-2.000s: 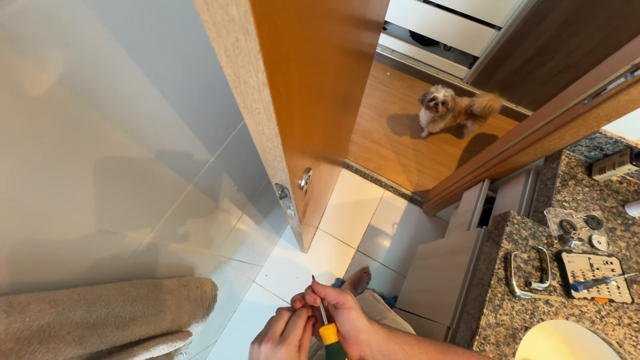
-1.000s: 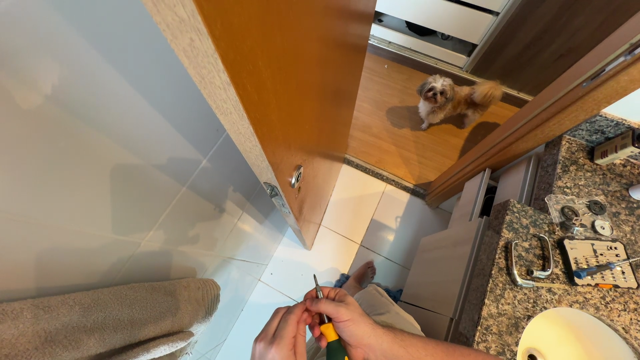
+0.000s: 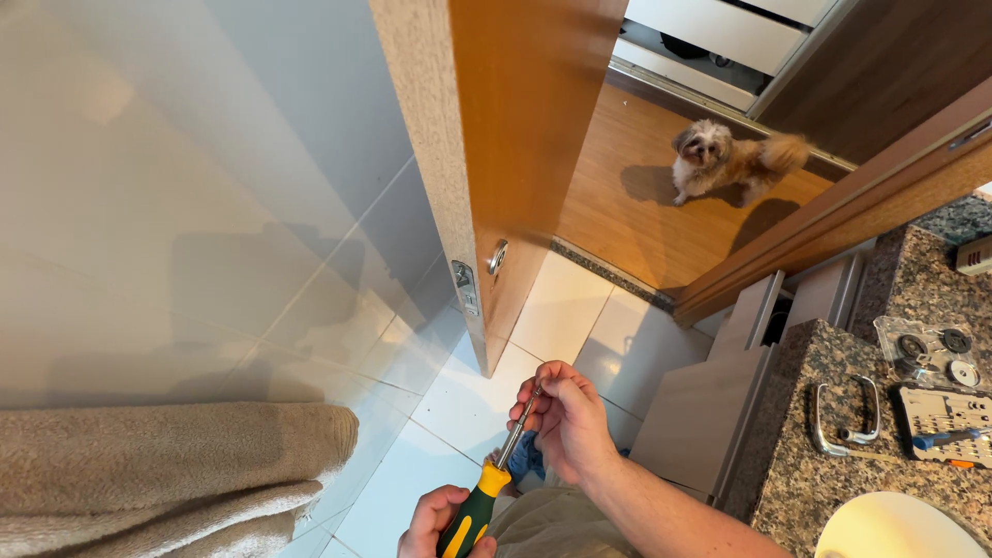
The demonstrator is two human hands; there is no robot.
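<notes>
My left hand (image 3: 442, 523) is closed around the green and yellow handle of a screwdriver (image 3: 475, 511) at the bottom of the view. The fingers of my right hand (image 3: 570, 418) pinch the tip end of its metal shaft, which points up and to the right. Beyond both hands stands a wooden door (image 3: 535, 116), with a metal latch plate (image 3: 465, 287) in its edge and a round metal fitting (image 3: 498, 257) on its face. Whether a separate bit sits between my right fingers, I cannot tell.
On the granite counter (image 3: 814, 387) at right lie metal door handles (image 3: 821, 422), a clear plastic package with round parts (image 3: 918, 349) and a bit set (image 3: 942, 418) with a blue tool across it. A dog (image 3: 721, 159) stands beyond the doorway. A brown towel (image 3: 170, 457) hangs at lower left.
My hands were close together around the screwdriver; now my left hand is lower on the handle and my right hand is up at the shaft's tip.
</notes>
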